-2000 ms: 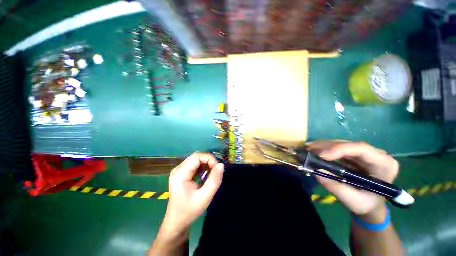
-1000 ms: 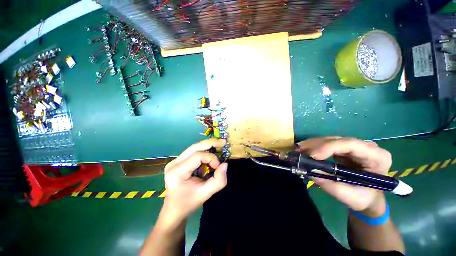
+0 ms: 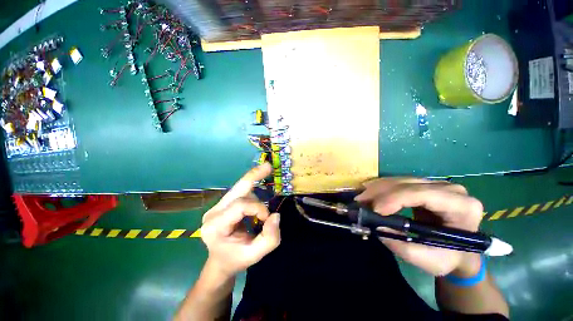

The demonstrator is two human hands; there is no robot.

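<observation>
My right hand [image 3: 427, 219] holds a black soldering iron [image 3: 421, 229] with a white rear end and a thin tube beside its tip. The tip is just right of the lower end of a PCB strip [image 3: 286, 164], which lies along the left edge of a tan board [image 3: 330, 106]. Small yellow-ended cells [image 3: 258, 116] stick out to the left of the strip. My left hand [image 3: 242, 222] is at the strip's lower end, index finger extended to it, thumb and other fingers curled around a small dark and yellow piece, probably a cell, mostly hidden.
A pile of cells [image 3: 31, 106] lies on a clear tray [image 3: 47, 173] at left. Wired PCB strips [image 3: 152, 100] lie left of the board. Stacked assemblies [image 3: 301, 15] stand behind it. A yellow-green tin [image 3: 453, 78] and black box [image 3: 540, 81] are at right. A red object [image 3: 60, 216] is below the bench.
My left index finger has straightened along the strip's left side. The iron's tip has come left and slightly down, to the strip's lower end. The view has shifted slightly.
</observation>
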